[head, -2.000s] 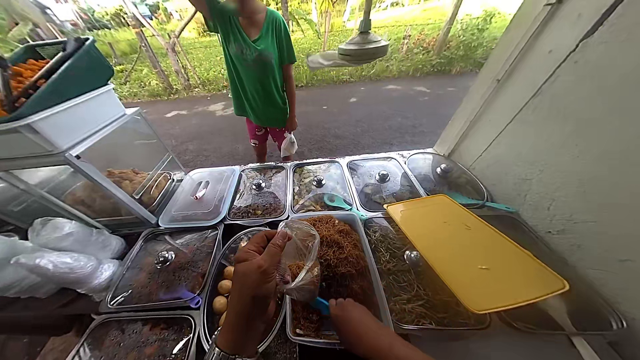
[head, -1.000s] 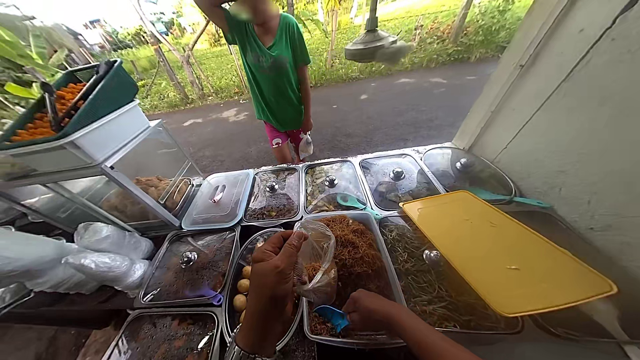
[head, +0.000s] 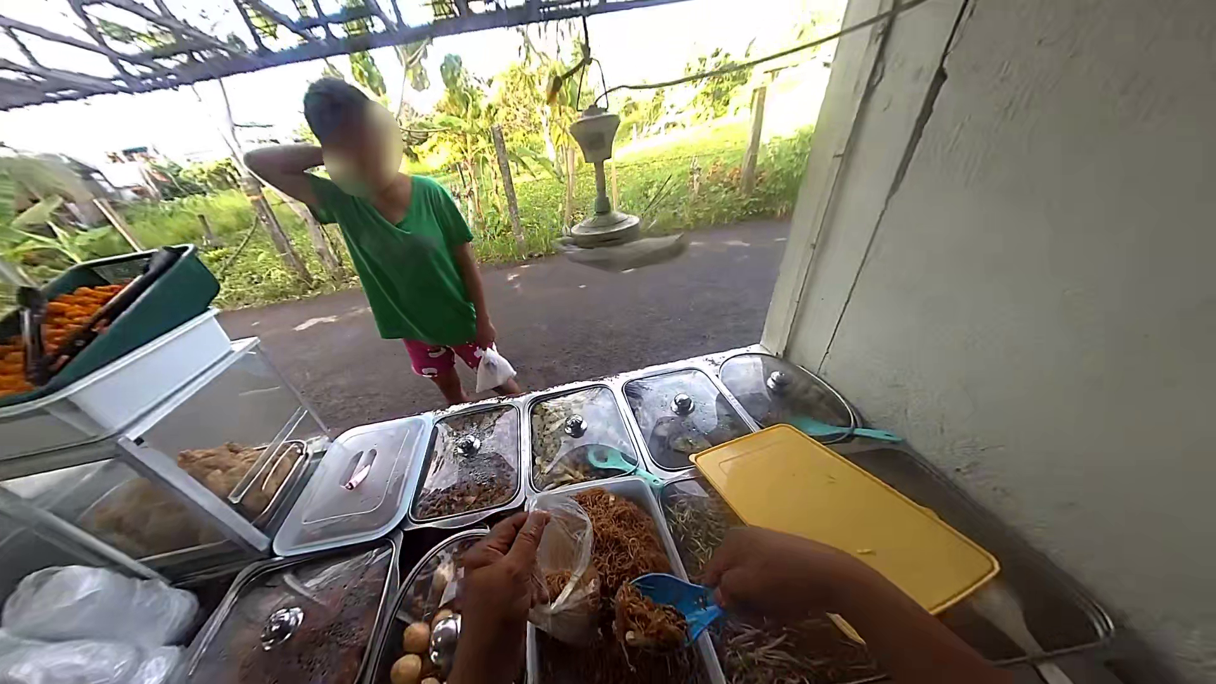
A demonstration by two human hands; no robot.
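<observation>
A clear plastic bag with some brown noodles in its bottom is pinched at its rim by my left hand. To its right, my right hand grips a blue plastic scoop loaded with brown noodles. Both are over a rectangular tub of brown fried noodles. Beside my right wrist, a yellow plastic lid lies across trays of food. Left of the tub, partly behind my left hand, is a lidded tray of boiled eggs.
Lidded food trays line the counter's far edge. On the left stand a glass display case, a green basket of orange food and plastic bags. A ceiling fan hangs ahead. A person in a green shirt stands outside, beyond the counter.
The blue scoop, low in the noodle tub before, is now raised with noodles on it, close to the bag. My left hand still holds the bag. The view has tilted up.
</observation>
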